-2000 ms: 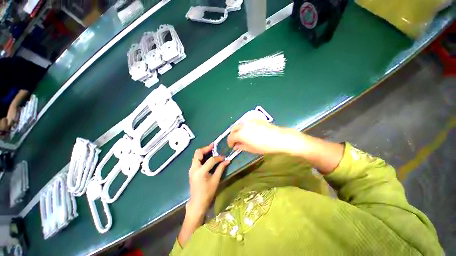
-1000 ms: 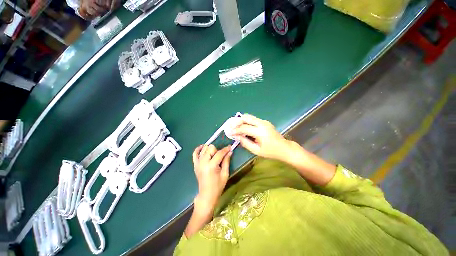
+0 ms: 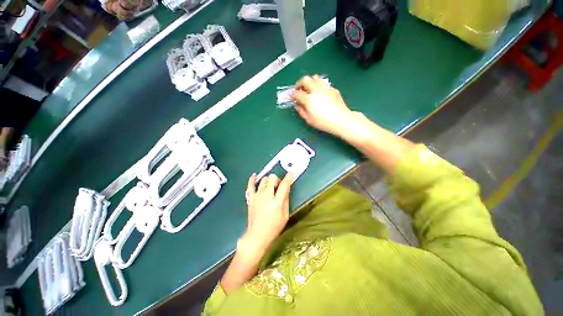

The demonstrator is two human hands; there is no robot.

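A white loop-shaped housing (image 3: 295, 159) lies on the green table near its front edge, its round disc toward the upper right. My left hand (image 3: 266, 200) is on its lower left end, fingers over the loop, holding it. My right hand (image 3: 318, 103) is at the pile of thin white lead wires (image 3: 286, 97), fingertips on the pile and covering part of it. Whether a wire is between the fingers cannot be seen.
Overlapping loose housings (image 3: 196, 195) lie left of my left hand, with stacked housings (image 3: 60, 271) beyond. More stand on the belt (image 3: 202, 62) behind the metal rail (image 3: 237, 94). A black fan (image 3: 365, 31) and a yellow bag (image 3: 463, 20) are at the back right.
My right hand has left the housing and moved up to the wire pile. The housing's disc end is now uncovered. My left hand has stayed on the housing.
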